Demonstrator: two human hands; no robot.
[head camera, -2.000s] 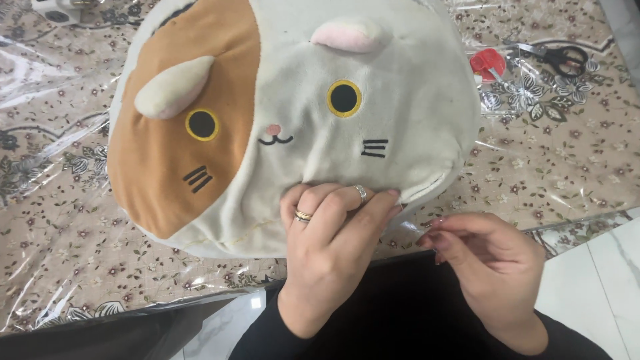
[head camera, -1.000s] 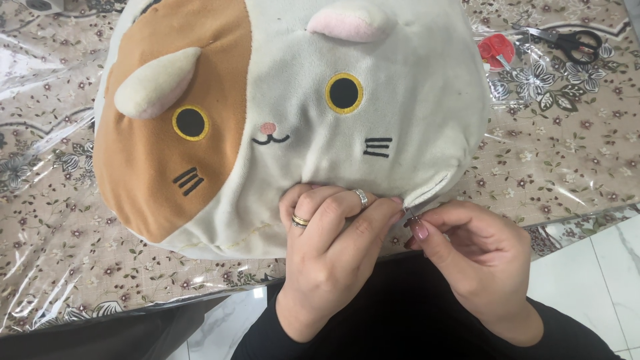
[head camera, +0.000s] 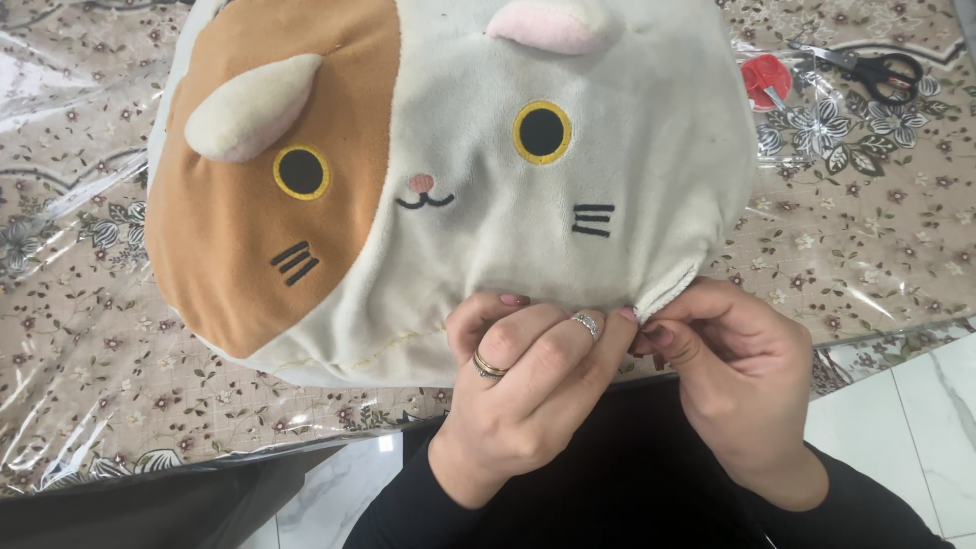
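Observation:
A plush cat cushion (head camera: 488, 252) in white and orange, with embroidered eyes and whiskers, lies face up on the table. My left hand (head camera: 534, 374), wearing rings, pinches the cushion's lower seam with thumb and fingertips. Right beside it, my right hand (head camera: 724, 366) grips the edge of the same seam between thumb and forefinger. An open slit (head camera: 667, 292) in the seam shows just above the right fingertips. Whether a needle or thread is between my fingers cannot be told. Both hands nearly touch at the seam.
Black-handled scissors (head camera: 877, 74) lie at the upper right, next to a round red plastic item (head camera: 765, 81). A flowered tablecloth under clear plastic (head camera: 823, 221) covers the table. Its front edge runs below the cushion, with pale marble-look floor tiles (head camera: 915, 427) beyond.
My right hand was apart from the cushion two seconds ago, then came in to the seam, where its fingertips now hold the fabric. My left hand has stayed at the seam.

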